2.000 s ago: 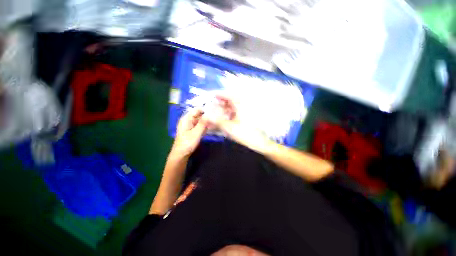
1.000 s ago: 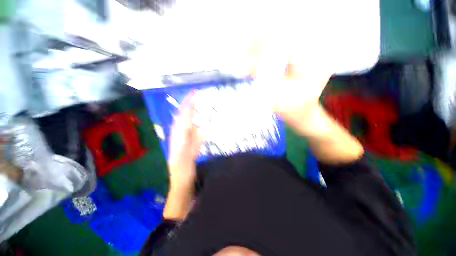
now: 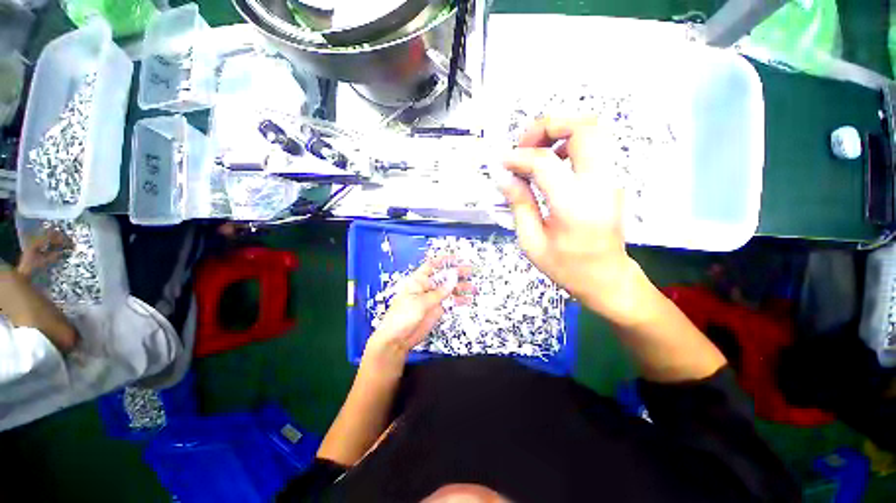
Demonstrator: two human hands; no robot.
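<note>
My left hand (image 3: 422,303) is palm up over the blue bin (image 3: 365,257), fingers curled around a few small whitish parts. The bin is heaped with small silvery-white parts (image 3: 501,305). My right hand (image 3: 565,201) is raised above the bench, between the fixture and the large white tray; its thumb and fingertips are close together beside the right end of the pale fixture (image 3: 432,177). The glare hides whether a part is between those fingertips.
A steel bowl (image 3: 364,44) stands at top centre. The large white tray (image 3: 712,162) holds scattered parts at right. Small clear boxes (image 3: 157,167) and long tubs (image 3: 79,118) stand left. Another person's sleeve (image 3: 108,339) is at far left. Red stools (image 3: 246,300) stand below.
The view has steadied and shows more of the bench and bowl. My right hand has gone from the blue bin up to the fixture. My left hand stays over the bin.
</note>
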